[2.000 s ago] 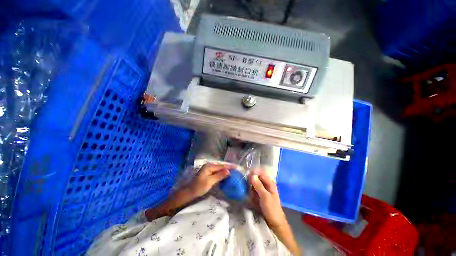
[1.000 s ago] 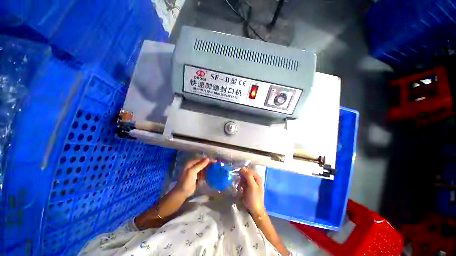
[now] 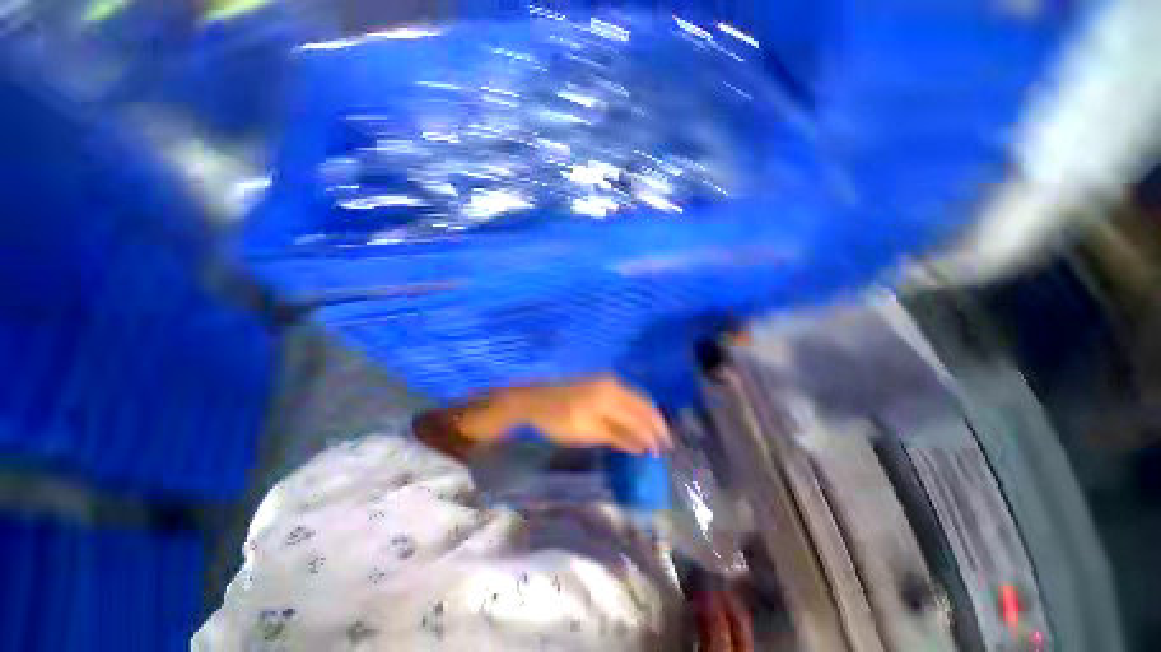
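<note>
The view is strongly blurred. My left hand is at the lower middle, its fingers over a bagged blue item. Clear film shows to the right of the item, beside the sealing jaws. The heat sealer runs down the right side, with its red light low on it. A dark reddish, finger-like shape at the bottom edge appears to be part of my right hand; its grip cannot be made out.
A blue crate filled with shiny clear bags is across the top middle. Blue ribbed crates stand at the left. Grey floor shows between them. A pale blurred shape is at the upper right.
The view has swung left, bringing the crate of shiny bags to the top middle and the sealer to the right. The blue item remains at my left hand; my right hand is mostly out of view.
</note>
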